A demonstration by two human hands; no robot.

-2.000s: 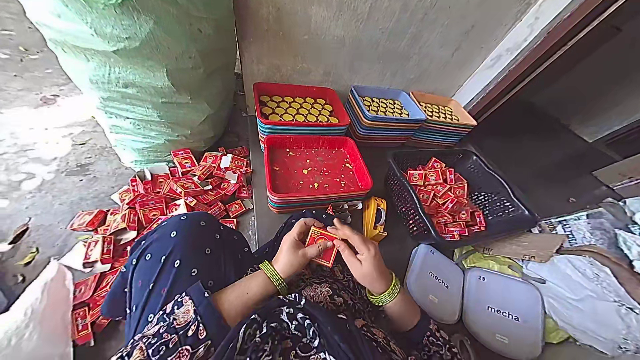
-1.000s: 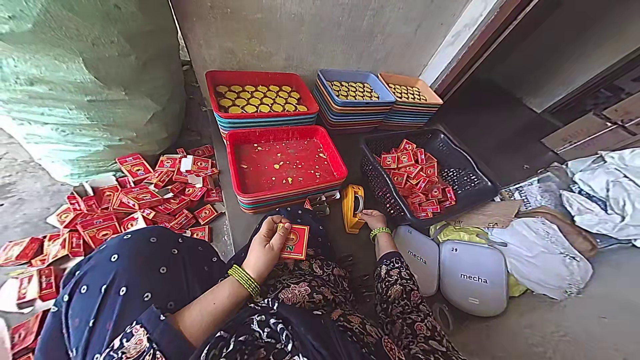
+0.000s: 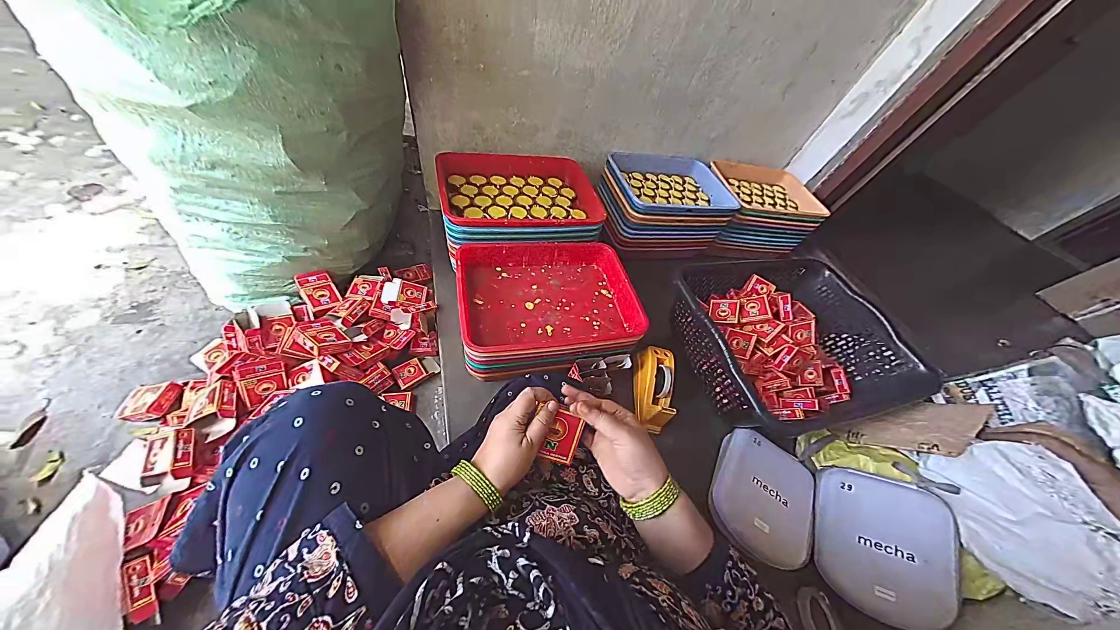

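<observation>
A small red printed cardboard box (image 3: 561, 435) is held over my lap between my two hands. My left hand (image 3: 516, 435) grips its left edge with thumb and fingers. At its upper right corner, the fingers of my right hand (image 3: 615, 442) touch the box; whether they hold tape is too small to tell. Just beyond the right hand stands a yellow tape dispenser (image 3: 648, 389), beside an opened carton (image 3: 601, 372). A red tray (image 3: 553, 302) with yellow crumbs tops the nearest stack. Many red boxes (image 3: 776, 346) lie in a black plastic basket (image 3: 884, 372) at the right.
Stacked trays, the top ones red (image 3: 516, 164), blue (image 3: 669, 164) and orange (image 3: 770, 175), hold yellow round pieces along the wall. Loose red boxes (image 3: 324, 337) are heaped at the left by a large green sack (image 3: 262, 131). Two grey pouches (image 3: 885, 547) lie at the right.
My right hand has come back from beside the tape dispenser to the box in my left hand. One second ago only the left hand held the box. The view has shifted.
</observation>
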